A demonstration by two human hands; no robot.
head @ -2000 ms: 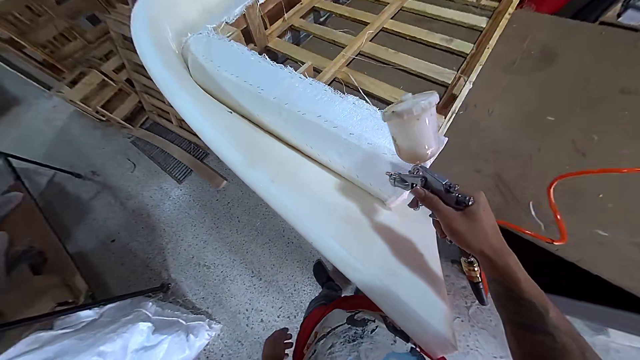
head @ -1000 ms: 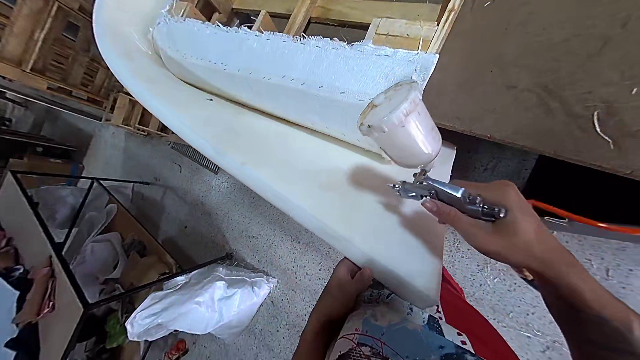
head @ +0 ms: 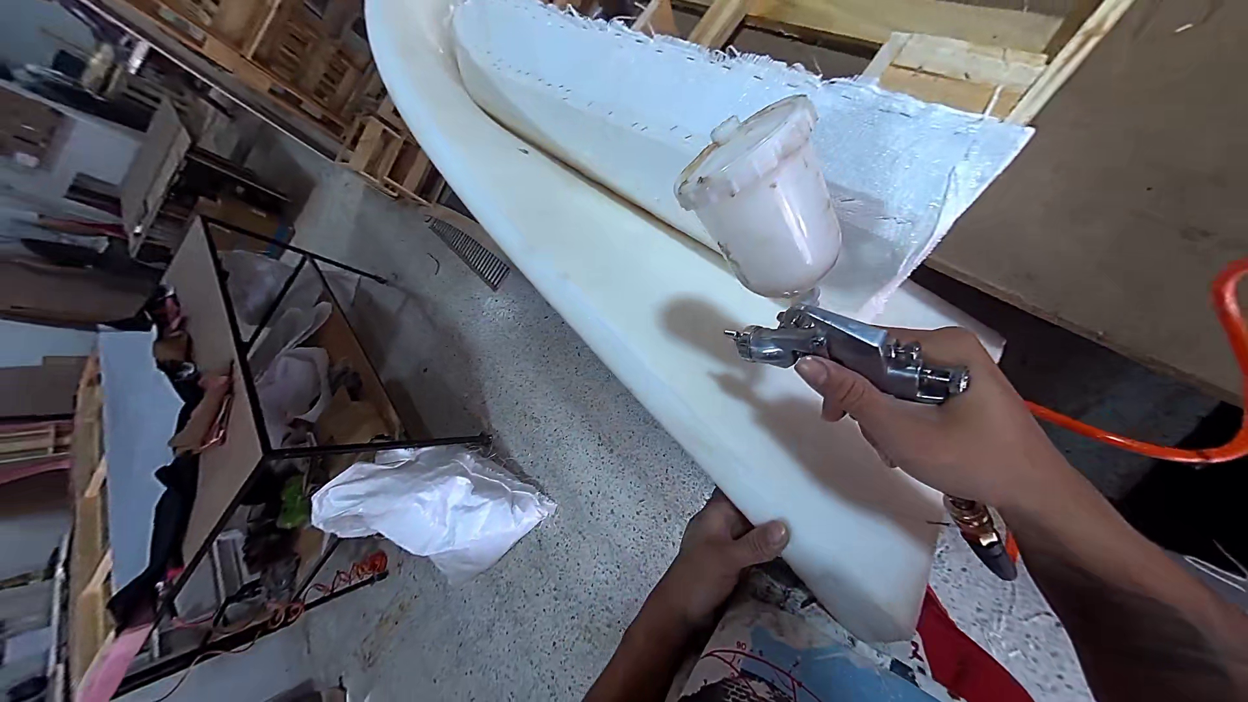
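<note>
My right hand [head: 926, 419] grips a metal spray gun [head: 858, 353] with a cloudy plastic cup [head: 770, 210] on top. Its nozzle points left over a long cream foam piece [head: 624, 283], on which its shadow falls. My left hand [head: 726, 546] holds the lower edge of the foam, thumb on the upper face and fingers hidden beneath. Behind the foam runs a raised part covered with stapled white woven fabric [head: 624, 88], frayed along its far edge. An air hose fitting [head: 975, 531] hangs below my right hand.
Beyond the fabric lies a wooden slatted frame [head: 955, 63], beside a brown board [head: 1102, 195]. An orange air hose [head: 1150, 448] curves at the right. On the left stand a black metal-framed rack [head: 255, 390] with scraps and a white sack [head: 439, 502] on the speckled floor.
My left hand, low and off the foam two seconds ago, now holds its edge. The spray gun has moved from the fabric-covered part's near end to over the cream foam. The view has shifted left.
</note>
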